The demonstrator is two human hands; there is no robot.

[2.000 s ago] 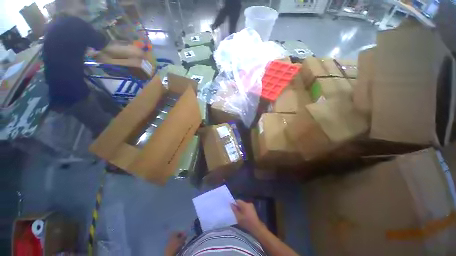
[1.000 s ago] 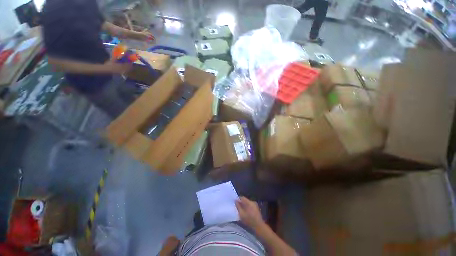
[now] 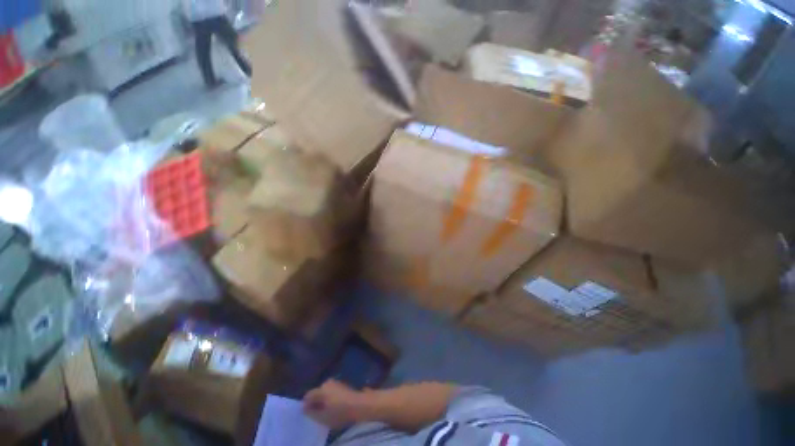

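My right hand [image 3: 328, 404] is at the bottom centre and holds a white sheet, the delivery note [image 3: 289, 424], by its upper right edge. The sheet's lower part is cut off by the frame edge. My left hand is not in view. A taped brown carton with labels [image 3: 206, 383] stands just left of and above the sheet. The picture is blurred, and no writing on the sheet can be read.
Large cartons with orange tape [image 3: 462, 218] stand ahead and to the right. A red tray [image 3: 180, 197] and a clear plastic bag [image 3: 83, 209] lie over cartons at left. Green cases [image 3: 39, 322] stand at the left edge. A person's legs [image 3: 216, 48] show at the back.
The view has swung right. The tray, bag and small cartons have shifted left, and the large taped cartons now fill the centre and right. My left hand and the person in dark clothing have left the view.
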